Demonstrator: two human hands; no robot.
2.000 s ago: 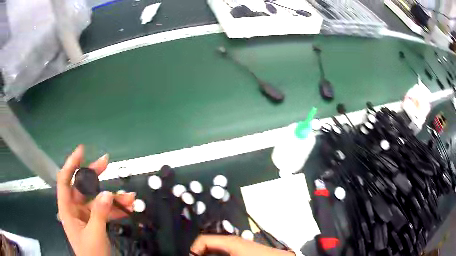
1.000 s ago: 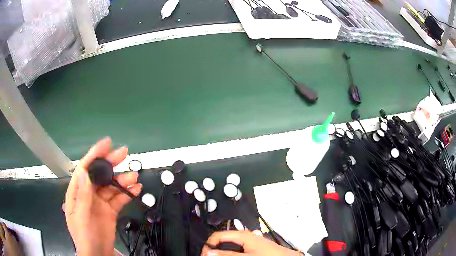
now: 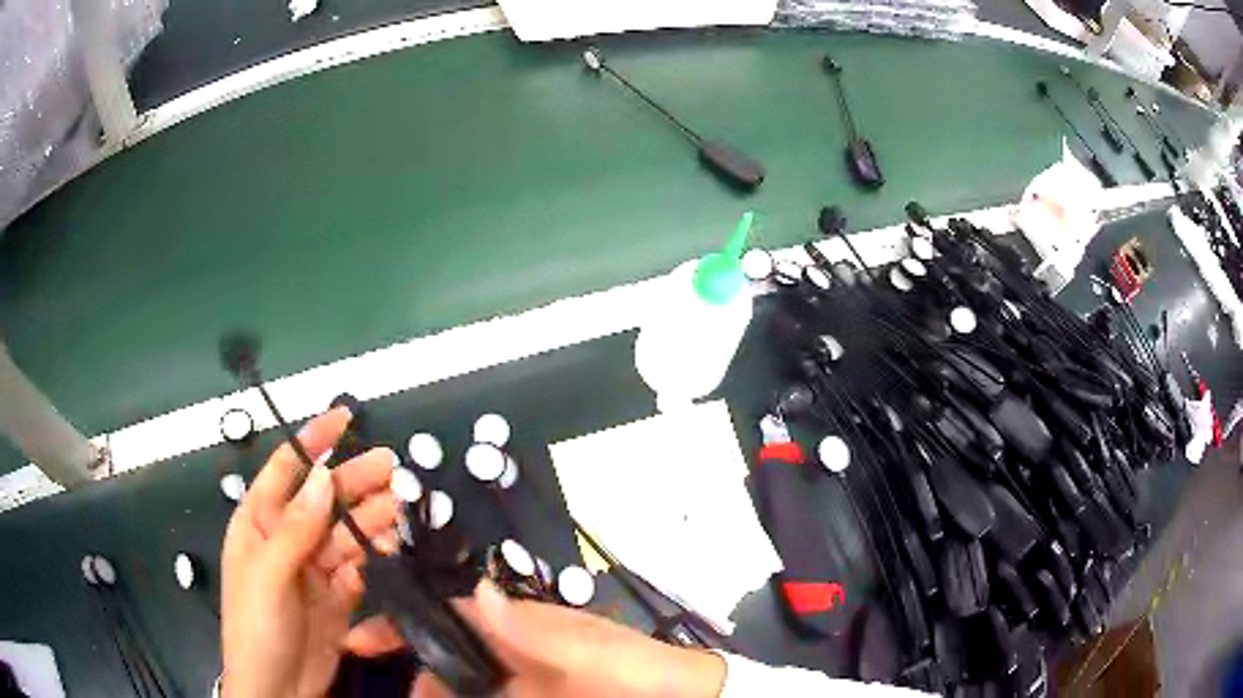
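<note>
A black stemmed unit [image 3: 436, 630] is held between my two hands at the lower left. Its round black head points up and left, over the white rail, and its oval body is at the bottom. My left hand [image 3: 293, 566] has its fingertips around the stem. My right hand [image 3: 573, 648] grips the oval body from the right. Units with white discs [image 3: 485, 461] lie behind and beside my hands, partly hidden by them. A dense pile of black units [image 3: 1009, 423] lies at the right.
A white bottle with a green nozzle [image 3: 693, 334], white paper [image 3: 668, 505] and a red-and-black tool [image 3: 802, 532] stand or lie between hands and pile. Single units [image 3: 731, 164] lie on the green belt [image 3: 409, 177]. A white tray [image 3: 634, 17] is beyond it. A grey post [image 3: 48, 416] is at left.
The round head has moved up and away from my left fingertips, which are now on the stem. My right hand has come left to the unit's body. The view has shifted.
</note>
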